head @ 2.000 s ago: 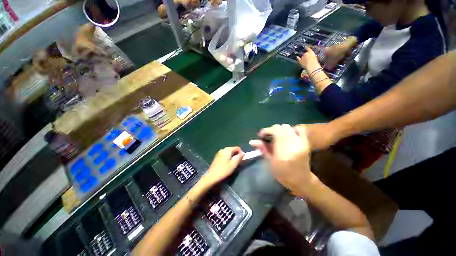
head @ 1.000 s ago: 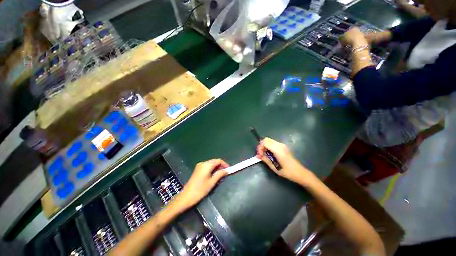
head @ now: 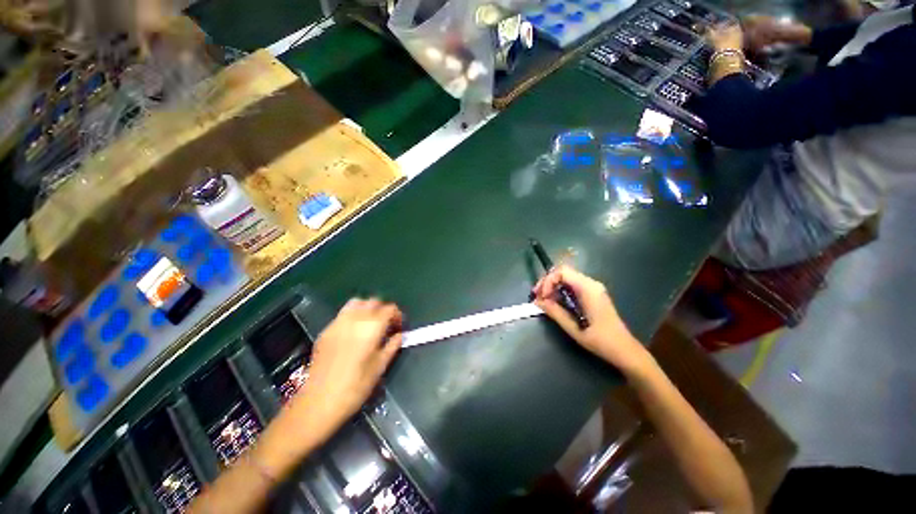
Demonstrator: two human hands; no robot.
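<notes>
A narrow white strip [head: 472, 325] is stretched between my two hands above the green surface. My left hand [head: 359, 346] pinches its left end, over the corner of the phone tray. My right hand [head: 586, 309] pinches its right end and also holds a dark, thin-tipped tool [head: 543, 258] that points up and away from me. The phone tray [head: 291, 310] lies at the lower left, with several dark-screened keypad phones [head: 235, 438] in its pockets. My left hand and forearm hide part of the tray.
A wooden board [head: 347, 161] at the left bears blue films [head: 125, 347], an orange-and-white card [head: 166, 286], a white bottle [head: 236, 213] and a small blue-and-white item [head: 319, 210]. Clear film sheets [head: 633, 166] lie ahead. Another worker's arm [head: 768, 112] reaches over a tray at upper right.
My hands have moved apart, and the white strip between them shows longer. The tool is still in my right hand. The camera view has shifted, and the board now shows farther left.
</notes>
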